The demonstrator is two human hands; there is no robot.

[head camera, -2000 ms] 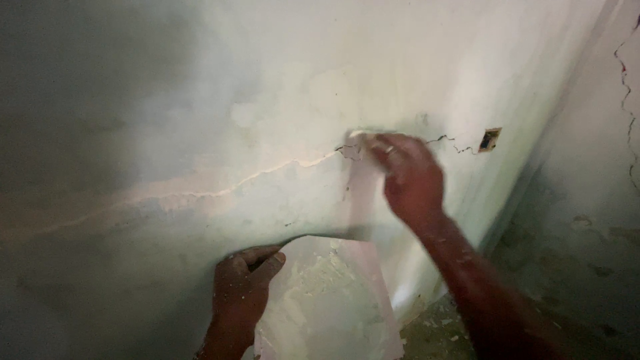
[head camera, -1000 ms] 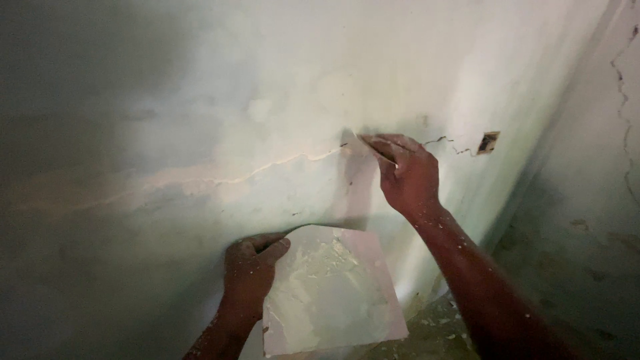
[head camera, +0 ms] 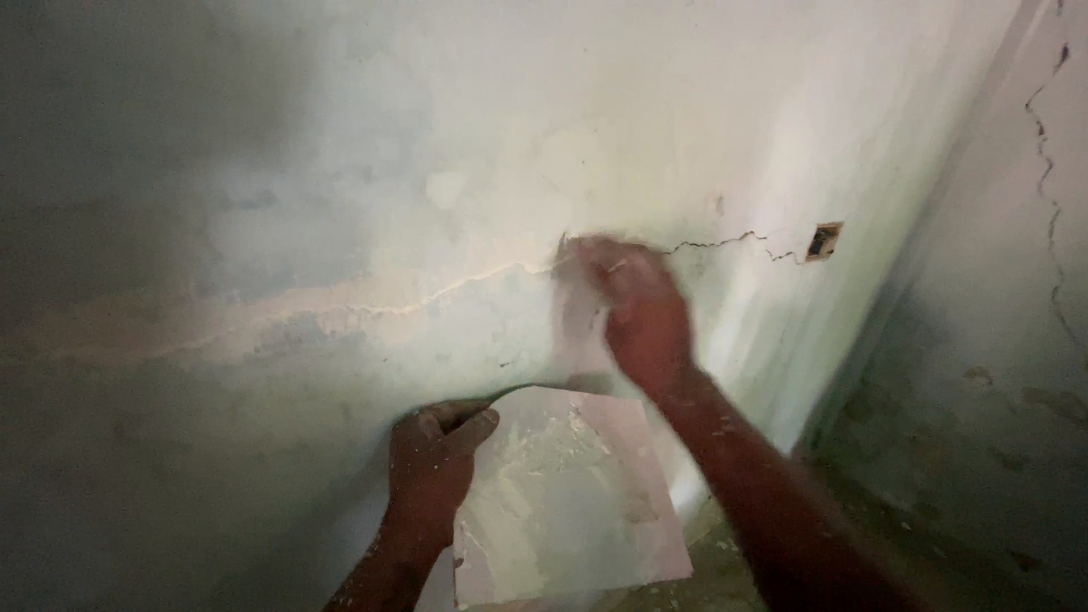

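Observation:
My left hand [head camera: 438, 459] grips the upper left edge of a flat, pale board [head camera: 569, 501], thumb on top. Whitish filler paste is smeared over the board's face. Higher up, my right hand [head camera: 642, 306] is at the wall [head camera: 510, 195], blurred, its fingers closed around a thin tool that is hardly visible; its kind cannot be told. Left of that hand runs a crack line [head camera: 425, 302] with pale filler along it. To the right, a dark open crack [head camera: 714, 244] runs on toward a wall box.
A small recessed electrical box [head camera: 824, 242] sits in the wall on the right. Beyond the room's corner, another wall bears a long vertical crack [head camera: 1044, 161]. Low on the right, the surface [head camera: 952, 544] is dark and patchy.
The right hand has stayed near the same stretch of crack, its fingers and wrist changing angle. The left hand still holds the board, at nearly the same place.

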